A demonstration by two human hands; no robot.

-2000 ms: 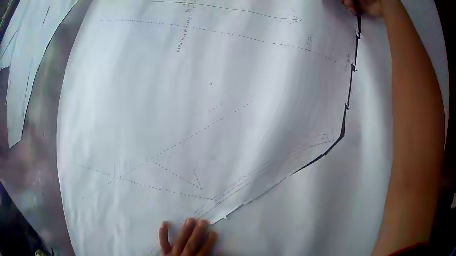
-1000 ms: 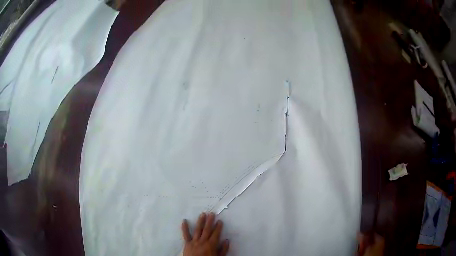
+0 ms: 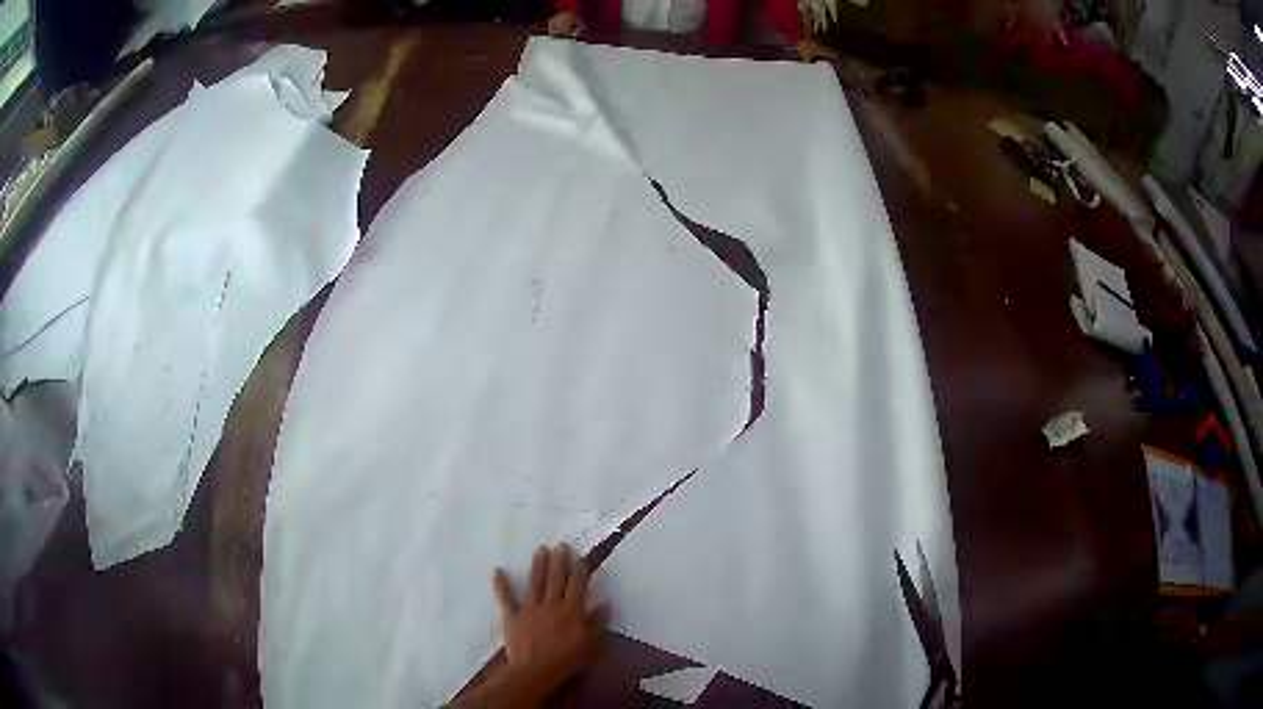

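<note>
A large white sheet covers the middle of the dark table. A dark, narrow gap runs through it from upper centre down the right, then slants down-left to my left hand. My left hand lies flat on the sheet at lower centre, fingers spread, holding nothing. Shears show at lower right over the sheet's right edge, blades pointing up and apart, handles at the picture's bottom edge. My right hand is not in view, so I cannot tell whether it holds them. A small white offcut lies below the slanted cut.
Cut white panels lie at left, with a clear plastic bag beside them. At right are a notepad, a crumpled scrap, an orange-edged folder and long tubes. A person in red stands beyond the far edge.
The view has widened and shows more of the table. The cut line now gapes and the dark table shows through. My right hand has left view; the shears have appeared at lower right.
</note>
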